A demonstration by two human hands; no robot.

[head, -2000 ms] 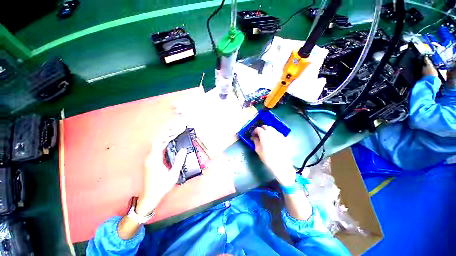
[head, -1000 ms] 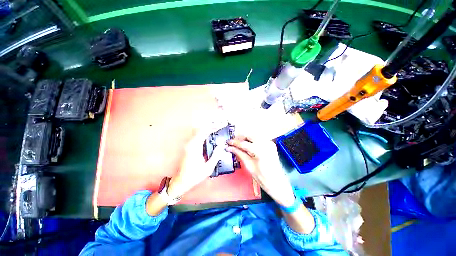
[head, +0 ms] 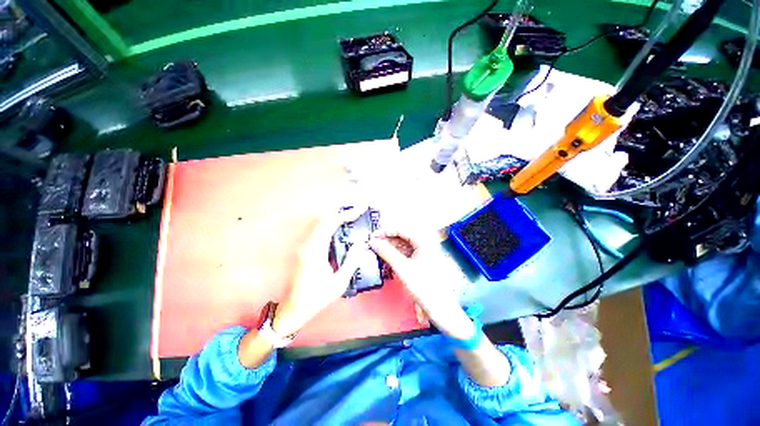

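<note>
A black half-assembled unit is held over the orange-red mat. My left hand is closed around its left side. My right hand is at the unit's upper right, with thumb and fingertips together on its surface; whether they pinch a tiny piece cannot be seen. Glare washes out both hands. The blue tray of small dark screws lies right of the mat. The orange electric screwdriver hangs above the tray, and the green-topped syringe hangs beside it.
Black units line the left side. Another unit with a white label stands on the far green surface. Teal-handled cutters lie right of the tray. Tangled black parts fill the far right, near a blue sleeve. White paper lies behind the screwdriver.
My right hand has come from the screw tray to the unit, and over the last second its fingers stay there. My left hand keeps hold of the unit. The camera view has shifted.
</note>
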